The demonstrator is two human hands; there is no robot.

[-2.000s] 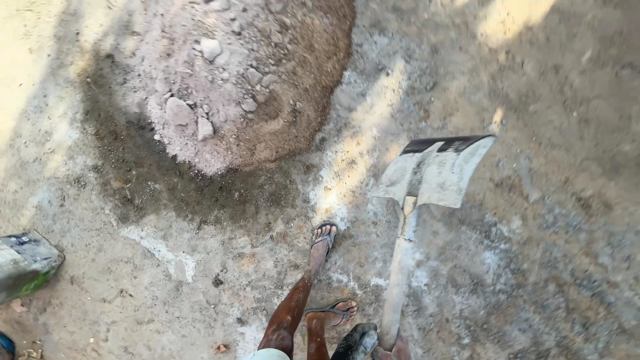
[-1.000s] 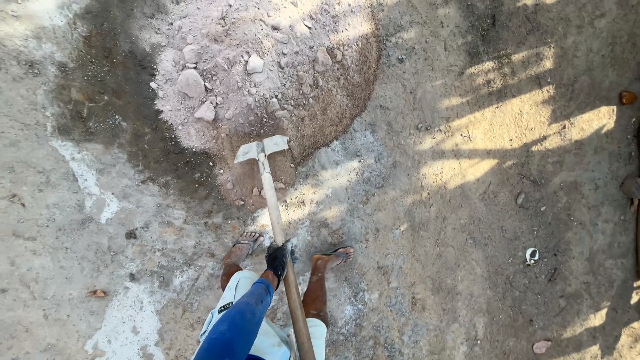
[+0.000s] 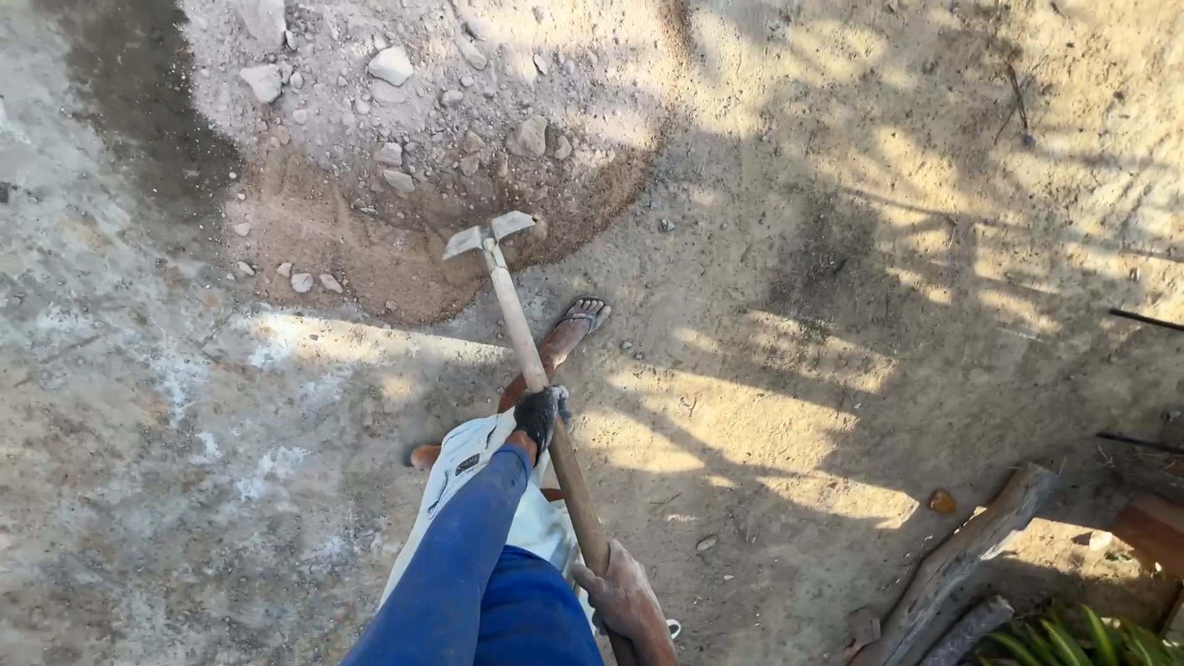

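Observation:
A shovel (image 3: 513, 305) with a long wooden handle slants across the middle of the head view. Its metal blade (image 3: 488, 237) is at the lower edge of a heap of sandy soil and stones (image 3: 407, 185); how deep it sits cannot be told. My left hand (image 3: 541, 416), in a dark glove and below a blue sleeve, is closed around the middle of the handle. Bare and dusty, my right hand (image 3: 622, 592) grips the handle lower down, near the bottom edge of the view.
My sandalled foot (image 3: 583, 319) stands just right of the handle, close to the heap. Bare ground (image 3: 721, 555) with patches of sun and shade surrounds it. At the lower right lie a weathered log (image 3: 962, 564) and a reddish brick-like block (image 3: 1152, 529), beside a green leafy plant (image 3: 1064, 638).
The shovel's blade was away from the heap two seconds ago and was at its edge one second ago. Reddish soil now spreads at the heap's lower left. The view has shifted.

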